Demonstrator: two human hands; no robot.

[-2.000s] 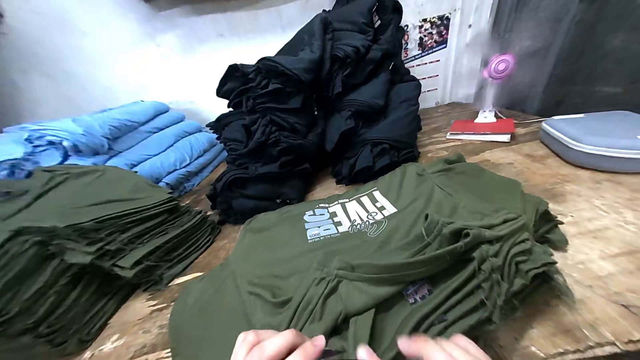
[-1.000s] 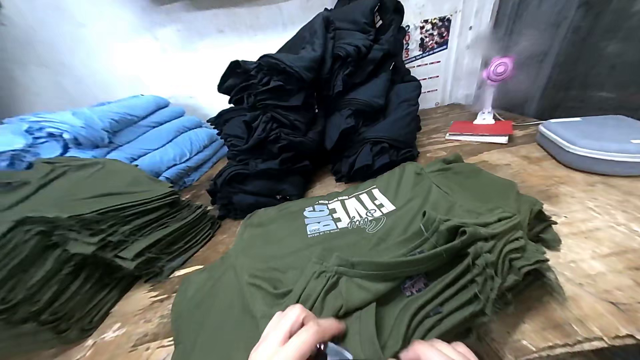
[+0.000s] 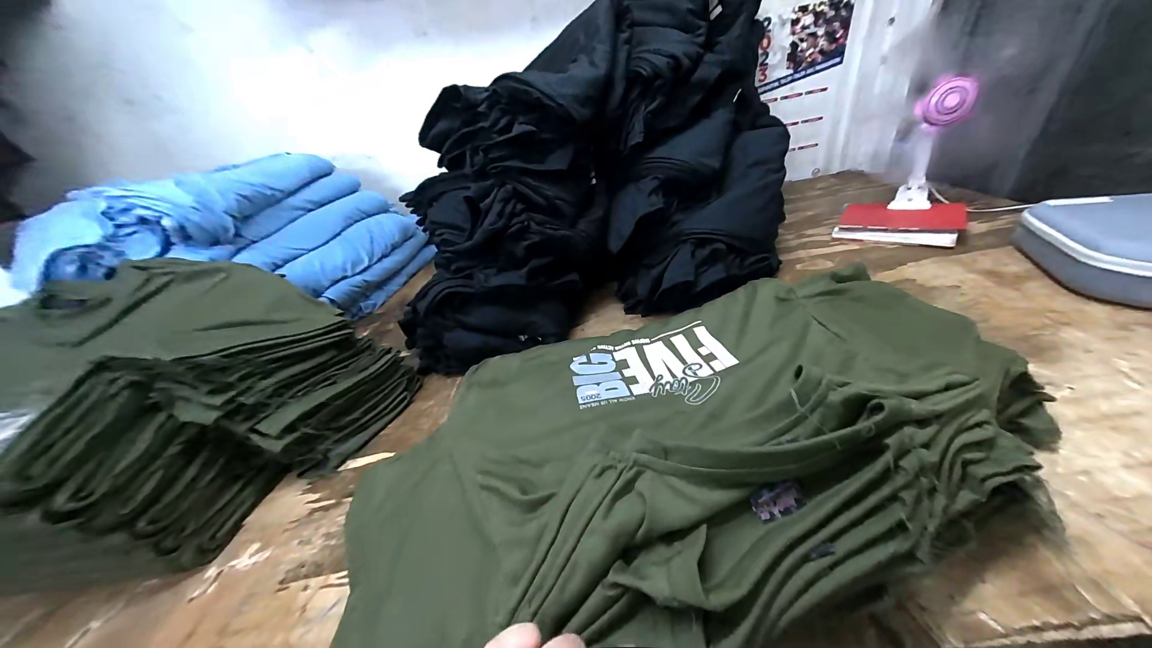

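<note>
Fingertips of my left hand [image 3: 533,637] show at the bottom edge, against the lower end of a stack of printed olive-green T-shirts [image 3: 540,486]; whether they grip the cloth is hidden. My right hand is out of the frame. The top shirt bears a white and blue print [image 3: 652,369], and its neckband lies in folds. A small dark patch [image 3: 777,501] shows among the layered necklines. At the left is another stack of olive-green shirt pieces [image 3: 216,360], its many edges fanned towards the middle.
Rolled black garments [image 3: 540,198] are piled high behind the shirts, with light-blue folded cloth [image 3: 297,216] to their left. A pink and white fan [image 3: 947,101] stands on a red book [image 3: 900,218] at the back right, beside a grey zip case [image 3: 1098,243]. Everything rests on a worn wooden table [image 3: 1080,360].
Both hands were at the bottom edge over the shirts before. Now the right hand has left the view and only fingertips of the left remain.
</note>
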